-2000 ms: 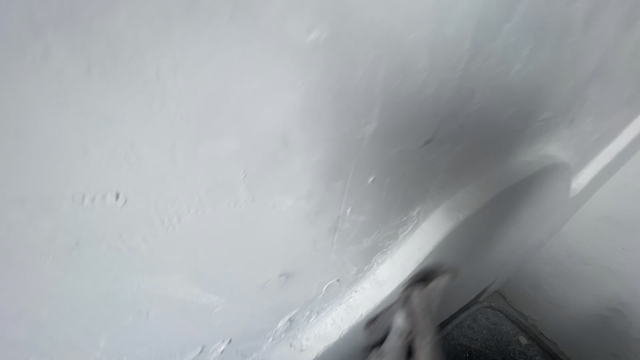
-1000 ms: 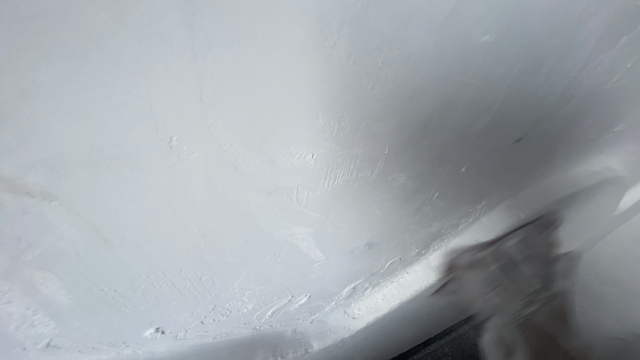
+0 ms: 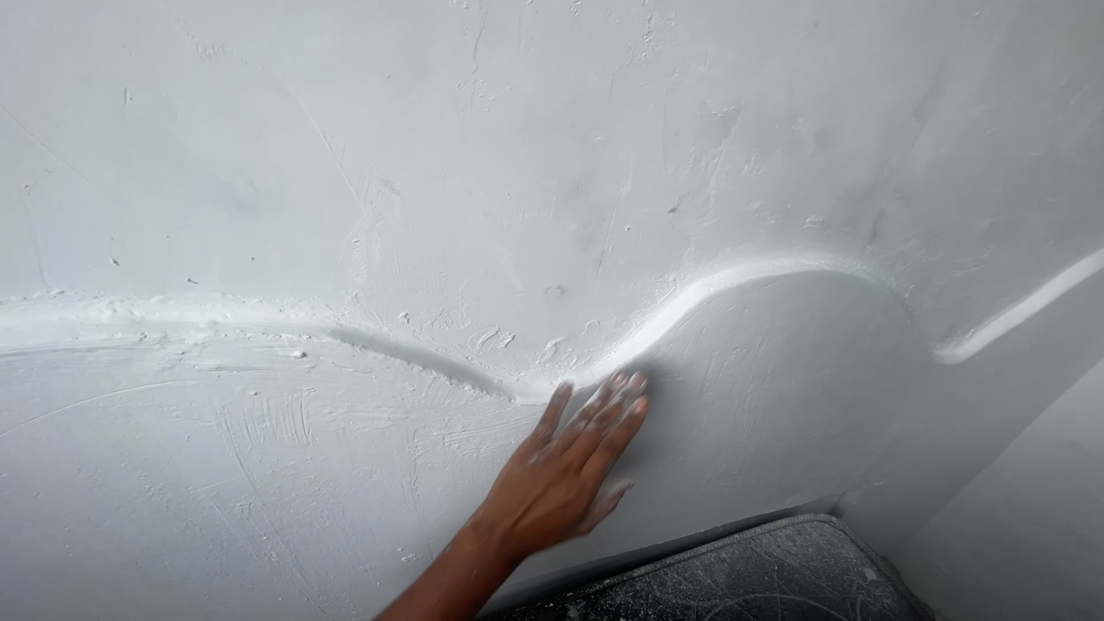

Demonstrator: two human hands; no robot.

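My left hand [image 3: 565,474] reaches up from the bottom edge, palm toward a white plastered wall [image 3: 483,207], with nothing seen in it. Its fingers are spread and white dust coats their tips. They lie at the wall just below a wavy raised plaster edge [image 3: 681,302], near the low point between two curves. Whether the whole palm touches the wall cannot be seen. Small lumps and scrape marks show along the edge, mostly on its left stretch. My right hand is out of view.
Below the hand, a dark, dust-covered panel or lid with a rounded corner [image 3: 742,573] stands close to the wall. At the right, another pale surface [image 3: 1026,492] meets the wall. The raised edge continues toward the upper right.
The view has shifted and now shows more of the wavy edge. A blurred hand was at the lower right a second ago; now a hand lies sharper at the edge, near the middle.
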